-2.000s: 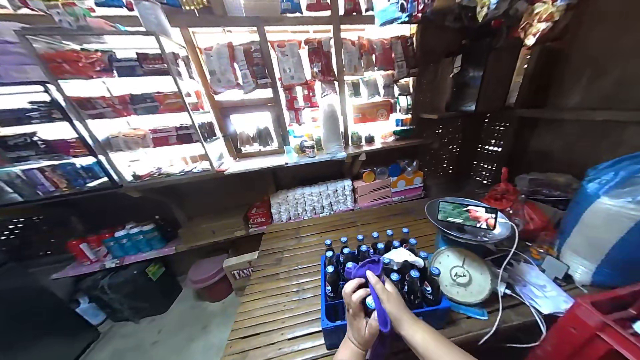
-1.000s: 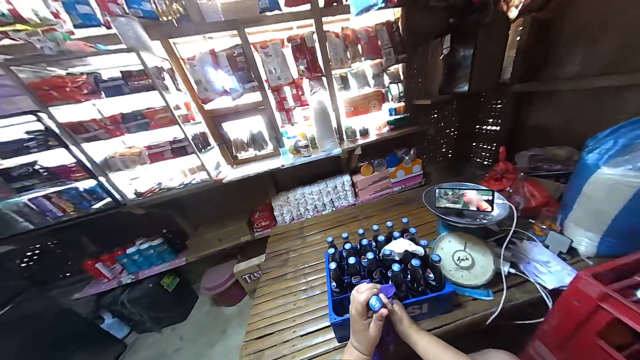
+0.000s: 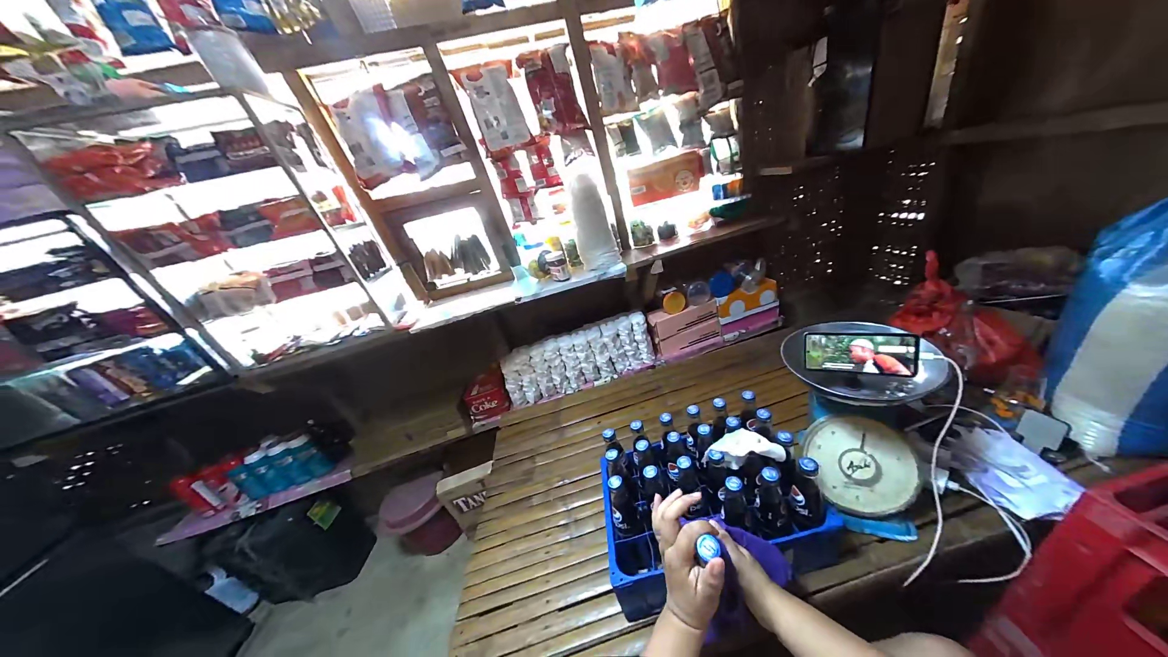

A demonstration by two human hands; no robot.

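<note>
Before the near side of a blue plastic bottle crate (image 3: 630, 598), my left hand (image 3: 684, 570) is closed round the neck of a capped bottle (image 3: 708, 548), its blue cap facing up toward me. My right hand (image 3: 750, 570) holds a purple cloth (image 3: 766, 555) against the same bottle, whose body is mostly hidden by hands and cloth. Dark Pepsi bottles (image 3: 622, 511) with blue caps stand upright in the crate. Across several of the caps lies a crumpled white cloth or plastic piece (image 3: 744, 444).
A dial scale (image 3: 862, 464) with a phone (image 3: 861, 354) on its pan stands right of the crate, a white cable (image 3: 940, 484) beside it. A red crate (image 3: 1086, 575) is at near right. The slatted bamboo table (image 3: 538, 511) extends left; a lidded bucket (image 3: 420, 511) stands on the floor.
Two seconds ago the purple cloth was over the bottle top between my hands; now the blue cap shows above my left hand. Both hands have moved down, nearer the crate's front edge.
</note>
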